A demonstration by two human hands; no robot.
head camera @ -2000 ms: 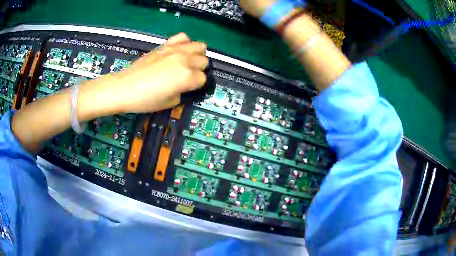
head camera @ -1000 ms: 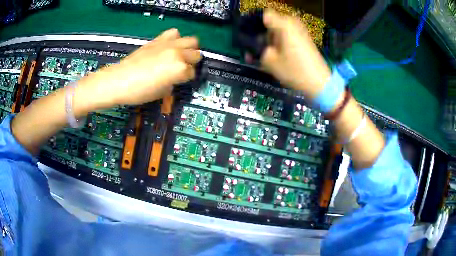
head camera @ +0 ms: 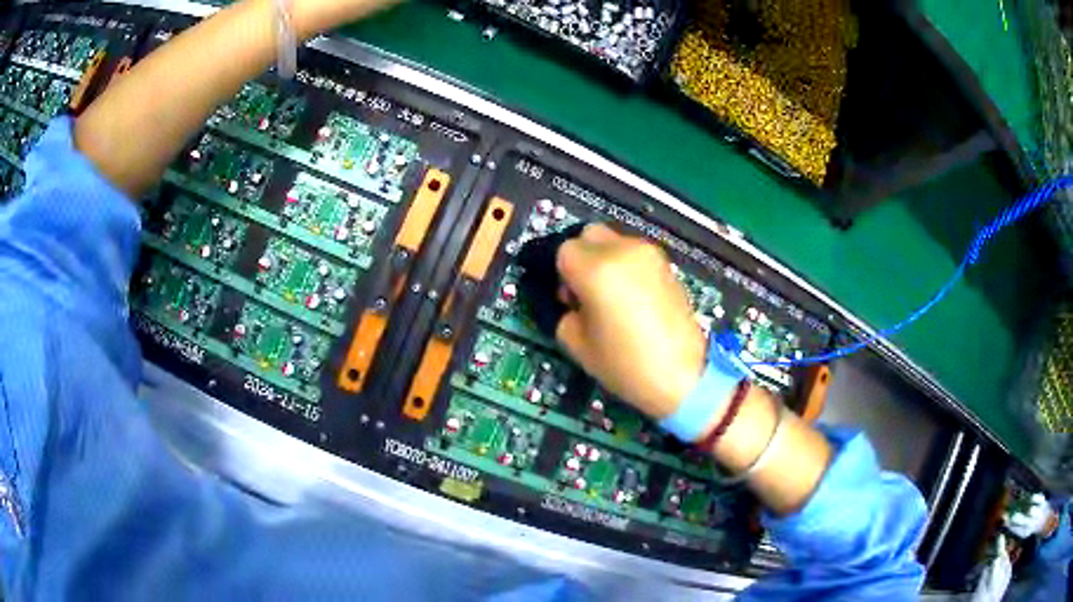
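A black solder pallet (head camera: 553, 522) holds rows of green circuit boards (head camera: 492, 436) dotted with small red, white and silver parts. My right hand (head camera: 624, 308), with black finger coverings and a light blue wrist band, is over the upper left boards of this pallet. Its fingertips point down at a board; whether they hold a component is hidden. My left forearm (head camera: 200, 82) reaches over the pallet on the left, and the left hand is cut off by the top edge.
Beyond the rail (head camera: 659, 194), a bin of silver components (head camera: 588, 29) and a bin of yellow components (head camera: 765, 100) stand on the green mat (head camera: 471, 77). A blue cord (head camera: 1000, 229) runs to my right wrist. Another person's gloved hand (head camera: 995, 576) shows at the lower right.
My right hand has moved from near the bins down onto the boards. My left hand has moved from over the pallets up out of the picture. The view has shifted.
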